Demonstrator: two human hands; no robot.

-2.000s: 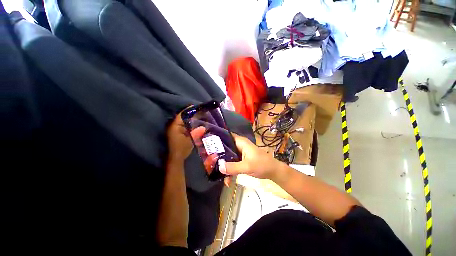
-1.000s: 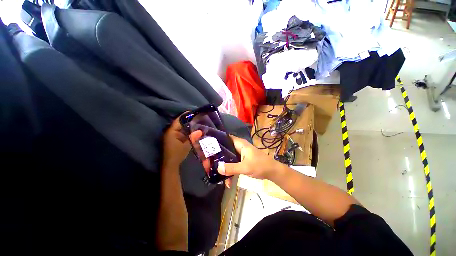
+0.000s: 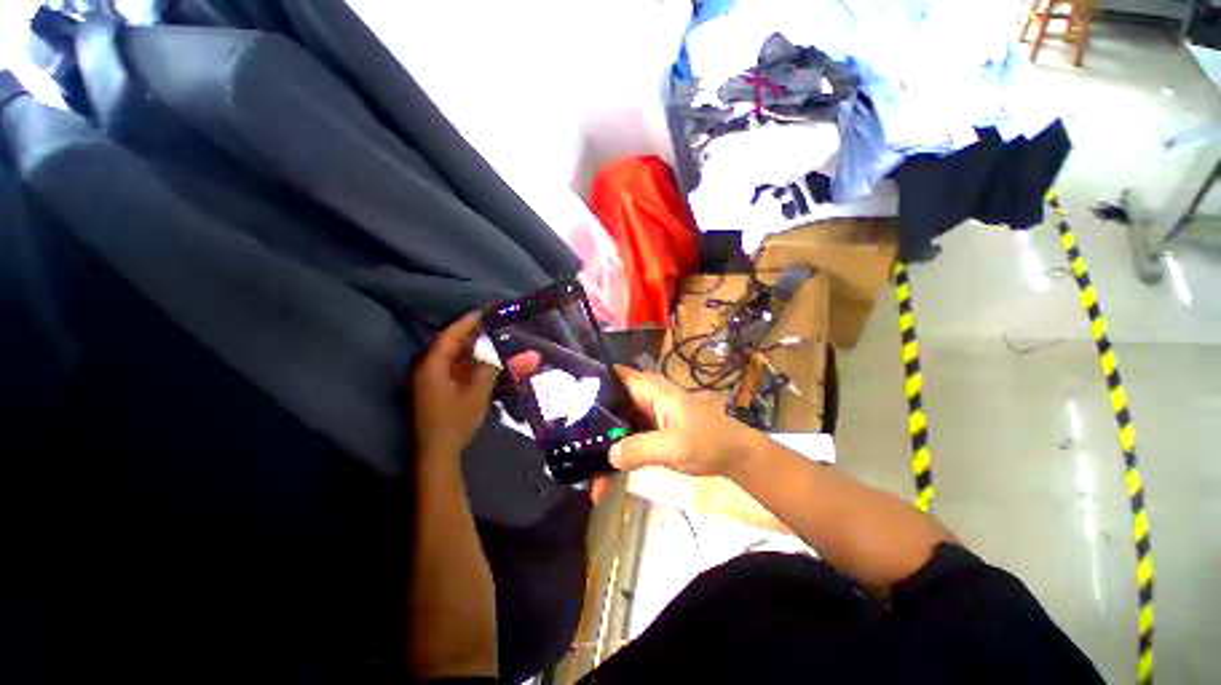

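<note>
My right hand (image 3: 683,431) holds a dark-edged smartphone (image 3: 560,381) by its lower right side, thumb over the screen's lower edge. The screen shows a white label and a finger against dark cloth, with small icons below. My left hand (image 3: 453,388) is behind the phone's left edge, its fingertips partly hidden. A bit of white label (image 3: 487,351) shows at its fingers. Dark tailored jackets (image 3: 268,241) hang close together on the left, next to my left hand.
A red cloth bundle (image 3: 645,234) lies by the wall. Tangled black cables (image 3: 730,351) lie on a cardboard box (image 3: 846,274). Behind are crumpled grey garments (image 3: 777,91), pale blue shirts (image 3: 924,80) and a black garment (image 3: 984,187). Yellow-black tape (image 3: 1106,388) marks the floor at right.
The label in the phone screen looks larger and tilted, and a green spot and icons now show near its lower edge. My left hand has shifted slightly left, and white label shows beside the phone.
</note>
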